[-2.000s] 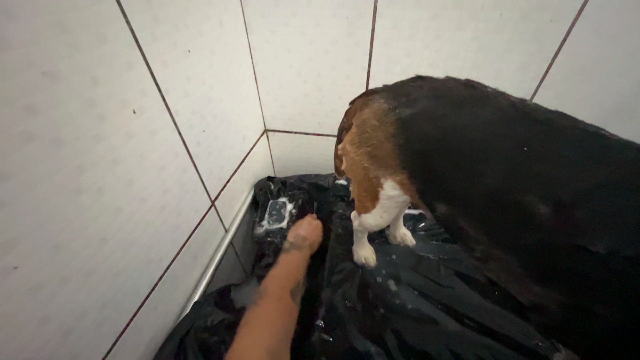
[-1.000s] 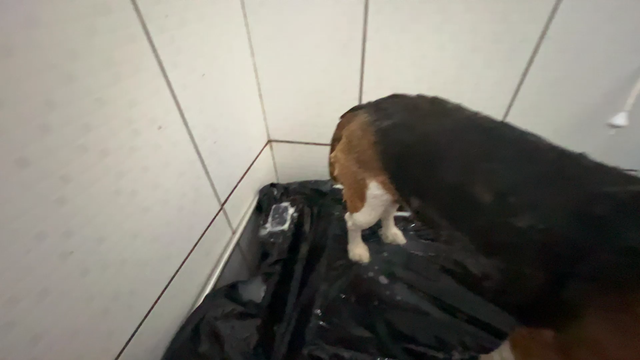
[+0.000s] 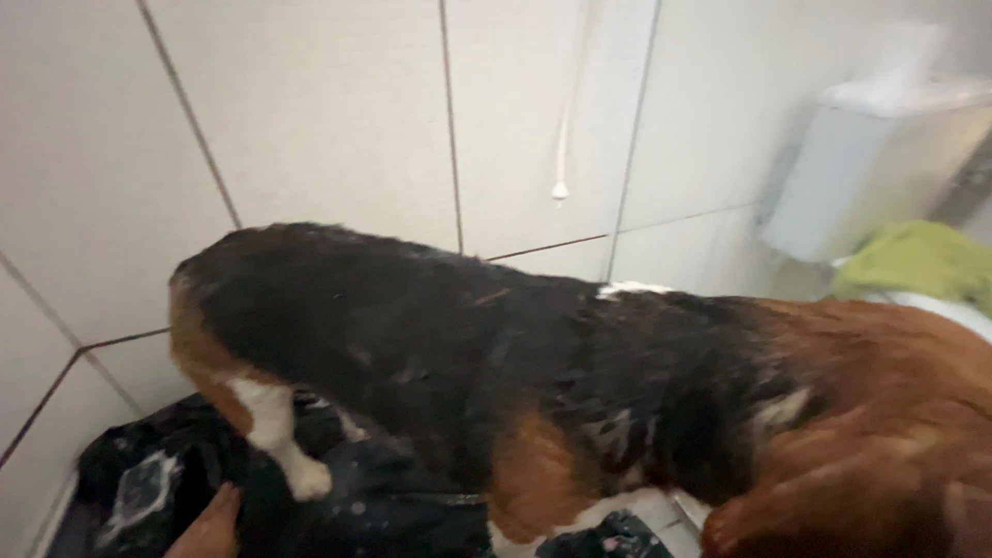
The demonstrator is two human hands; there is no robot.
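Note:
A wet black, brown and white dog (image 3: 434, 349) stands across the view, its rump at the left and its lowered brown head at the lower right, partly cut off. Some white foam (image 3: 632, 288) lies on its back. Under it is a black plastic sheet (image 3: 403, 465), wet in places. What appears to be my left hand (image 3: 208, 531) shows at the bottom left edge, over the sheet, near a small foam-rimmed rectangular patch (image 3: 143, 487) and left of the dog's hind paw. It is blurred and mostly cut off. My right hand is out of view.
White tiled walls (image 3: 325, 116) meet in a corner at the left. A white pull cord (image 3: 560, 186) hangs behind the dog. At the right are a white toilet cistern (image 3: 860, 170) and a green cloth (image 3: 918, 260) on a white surface.
The view has swung right, bringing in the dog's front half. The hand and tattooed forearm seen two seconds ago were out of view one second ago; a hand now shows at bottom left.

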